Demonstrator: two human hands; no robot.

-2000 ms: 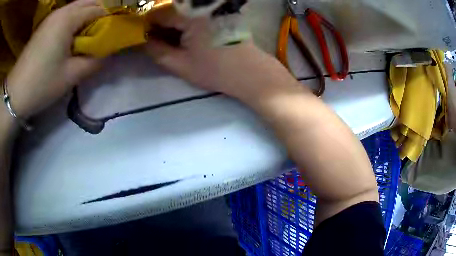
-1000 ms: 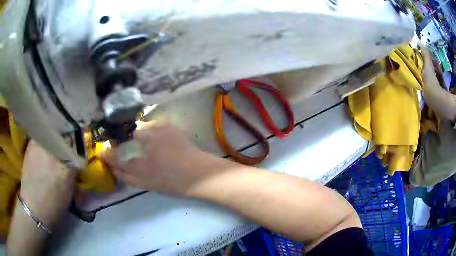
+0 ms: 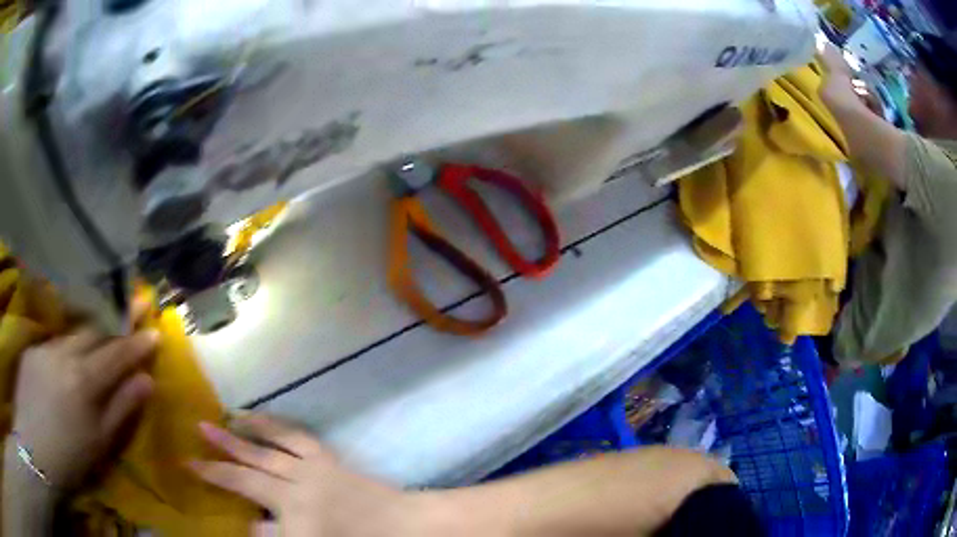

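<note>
Mustard-yellow fabric lies left of the needle area, bunched at the left edge. My left hand has bent fingers gripping the fabric near the machine head. My right hand lies on the fabric's right part, fingers spread. The white sewing machine arm crosses the top. The lit presser foot is to the right of the fabric; the needle tip is too blurred to tell. A small yellow piece lies behind the foot.
Shears with an orange and a red handle lie under the arm. Yellow pieces hang over the right table end, beside another person's sleeve. A blue crate is below the table's front edge.
The view has shifted from the table front to the machine. My hands have moved away from the foot, toward the lower left. My right hand has come off the needle area and now lies on spread fabric.
</note>
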